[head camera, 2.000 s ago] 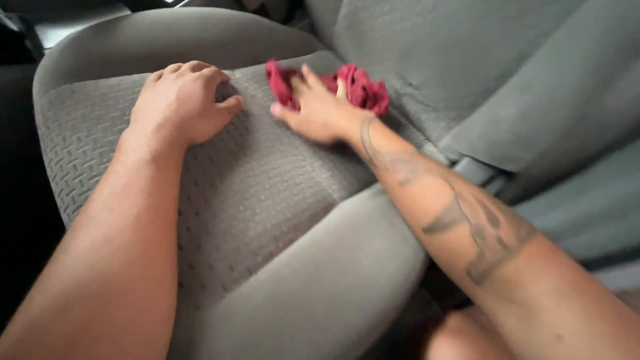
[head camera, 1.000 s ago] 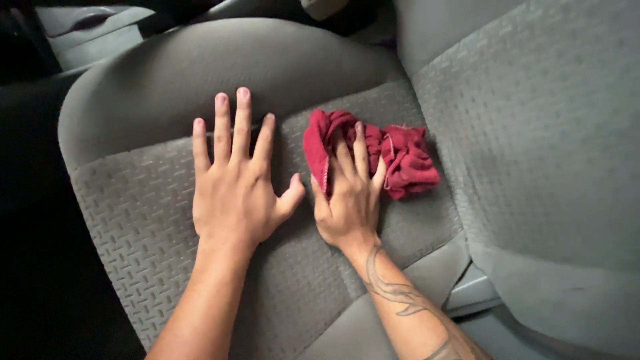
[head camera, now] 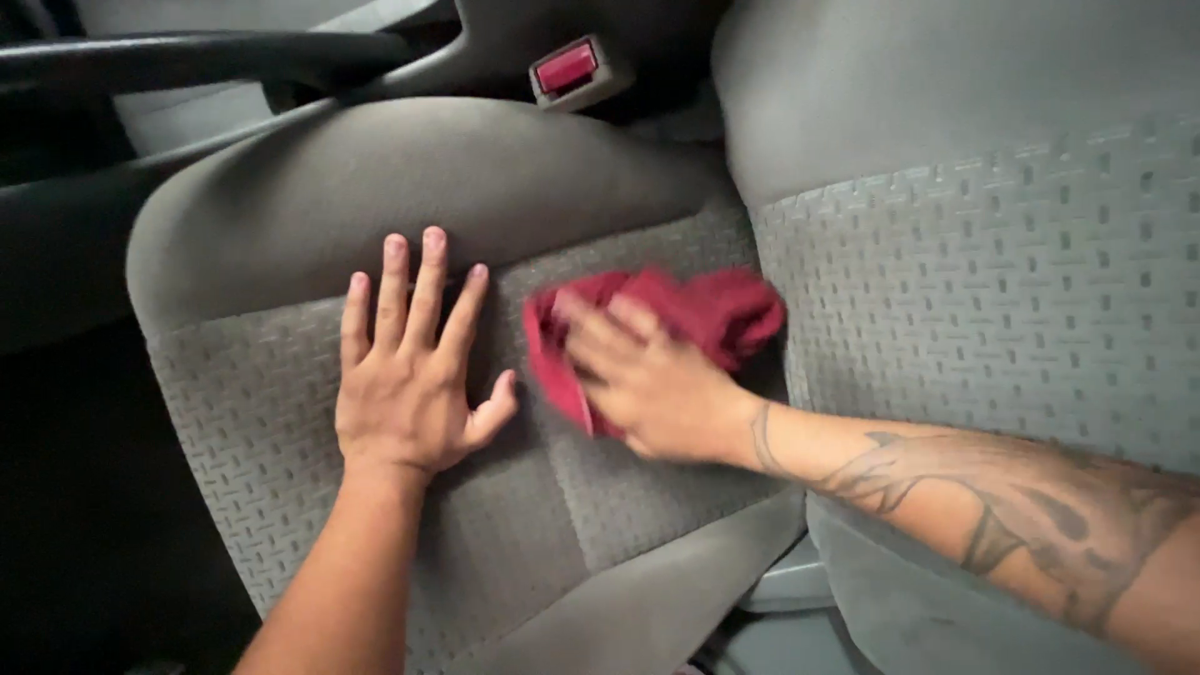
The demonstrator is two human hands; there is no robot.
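Observation:
My left hand (head camera: 408, 394) lies palm down with its fingers spread on the grey fabric cushion of a car seat (head camera: 497, 553), holding nothing. To its right, my right hand (head camera: 656, 384) presses on a crumpled red cloth (head camera: 727, 309), which rests on the cushion near the backrest. The fingers of that hand are blurred, and part of the cloth is hidden under them. A gap of bare cushion separates my two hands.
The patterned seat backrest (head camera: 984, 291) rises at the right. Past the cushion's far bolster are a seat belt buckle (head camera: 567, 70) with a red button and a dark lever handle (head camera: 187, 56). Grey plastic trim (head camera: 787, 586) runs below the backrest.
My left hand, blurred with its fingers closer together two seconds ago, is now flat with its fingers spread. My right hand stays on the cloth, its forearm now more level. The view has shifted, showing the buckle.

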